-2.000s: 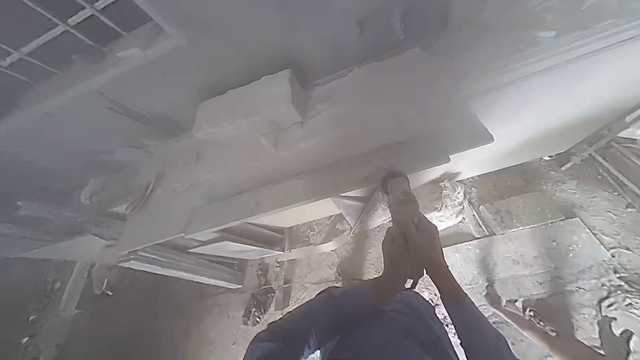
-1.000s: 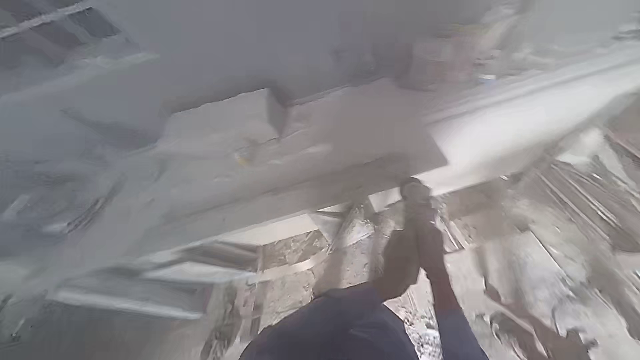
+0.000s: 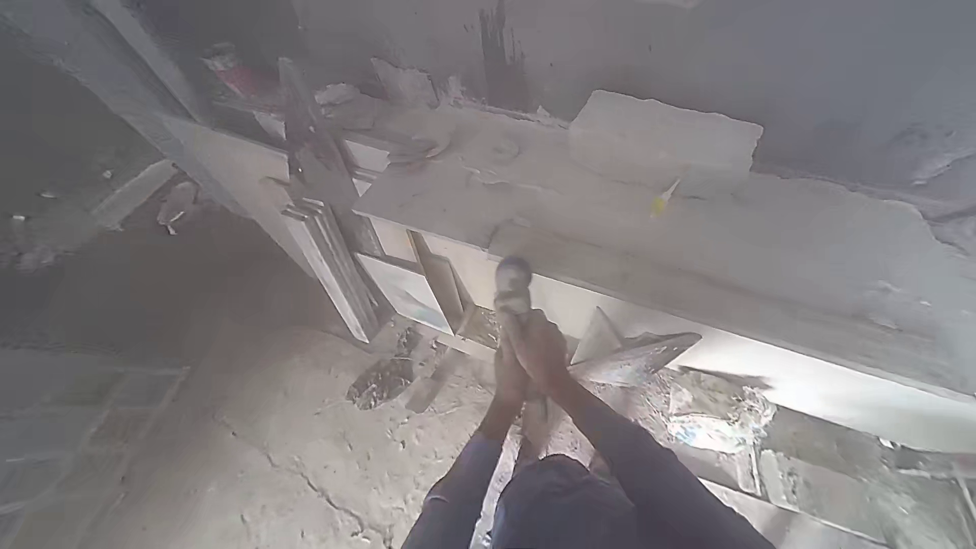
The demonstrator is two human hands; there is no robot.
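Both of my hands are closed around the body of a handheld power tool, probably an angle grinder [image 3: 513,284], whose round head touches or nearly touches the front edge of a dusty stone slab [image 3: 610,252]. My left hand [image 3: 509,366] lies on the left side of the tool and my right hand [image 3: 543,347] on the right, pressed together. The tool's disc cannot be made out through the dust. On the slab stands a rough-edged stone block [image 3: 663,141], with a small yellow-tipped thing [image 3: 660,204] in front of it.
Narrow slabs [image 3: 332,267] lean upright at the left end of the bench. Below the slab are a leaning tile panel [image 3: 408,290] and a broken triangular piece [image 3: 640,358]. Rubble and a crumpled plastic sheet [image 3: 720,427] lie on the floor. Dust hazes the whole view.
The view has swung strongly, now showing the slab's left end. Both hands remain on the tool, which is now at a part of the front edge farther left.
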